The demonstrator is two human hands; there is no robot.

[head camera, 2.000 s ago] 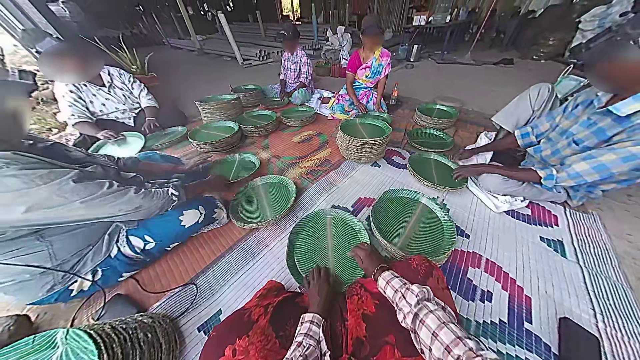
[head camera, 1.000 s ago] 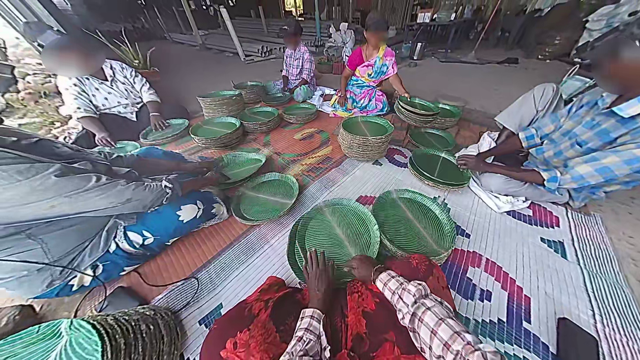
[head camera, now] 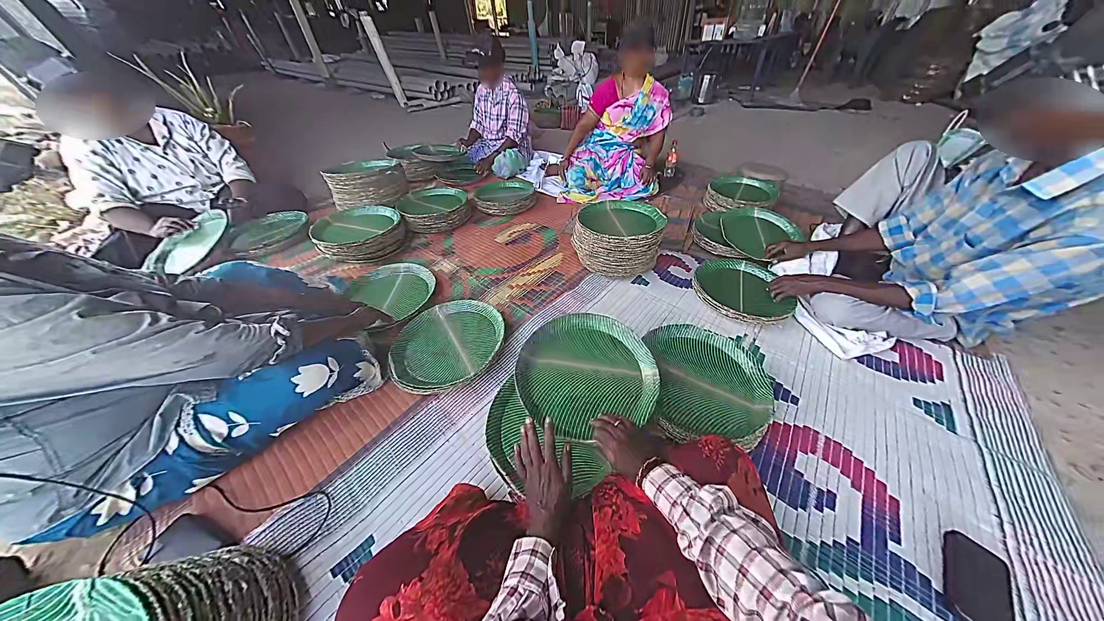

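Observation:
A round green leaf plate [head camera: 588,366] is raised a little over another green leaf plate [head camera: 507,431] in front of my lap. My right hand [head camera: 628,444] grips the near right rim of the upper plate. My left hand [head camera: 543,474] lies with fingers spread on the lower plate, its fingertips close to the upper plate's near edge. Directly right of them, a stack of green leaf plates [head camera: 711,379] rests on the mat. To the left is another green leaf plate [head camera: 447,345].
Several stacks of leaf plates [head camera: 619,237] stand on the woven mats [head camera: 862,405]. Co-workers sit at both sides and at the back. A tipped stack [head camera: 216,586] lies at lower left near a black cable [head camera: 285,507]. A dark phone-like object [head camera: 979,573] lies at right.
The upper plate has moved up and away from my lap, uncovering part of the lower one. My right hand has moved with its rim. The co-worker on the right now handles plates in two places.

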